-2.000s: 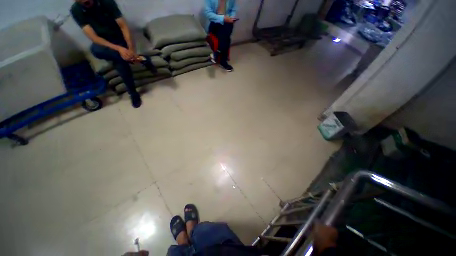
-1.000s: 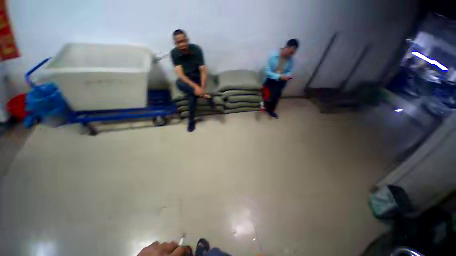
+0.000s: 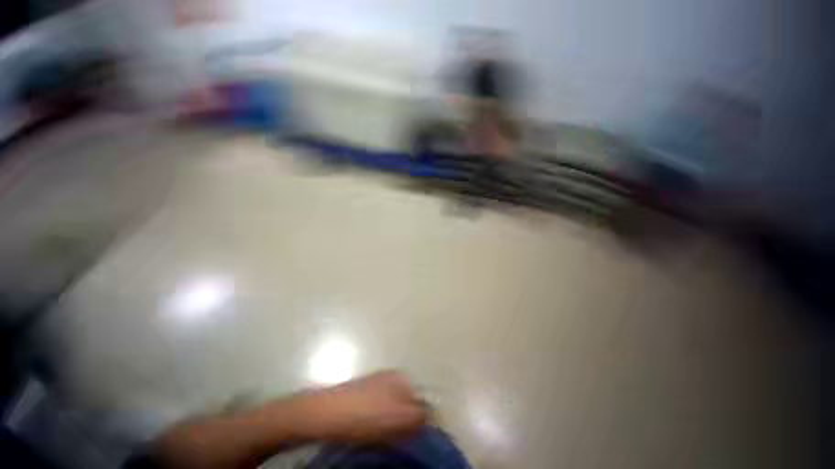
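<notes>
The whole view is strongly blurred. My left hand [image 3: 389,405] is at the bottom middle, with the bare forearm reaching in from the lower left, above my blue-clad leg [image 3: 430,451]. Its fingers blur into one shape, and no cigarette can be made out in it. My right hand is out of the picture.
Glossy cream floor [image 3: 366,266] lies ahead. Along the white wall are a pale tub [image 3: 352,87] on a blue trolley [image 3: 366,158], a blurred blue bucket [image 3: 261,103], stacked sacks [image 3: 568,183] and a seated person [image 3: 490,114].
The view has swung left and blurred. My left hand and forearm now show larger and farther right; the cigarette seen earlier no longer shows. My right hand and the silver rail have left the picture.
</notes>
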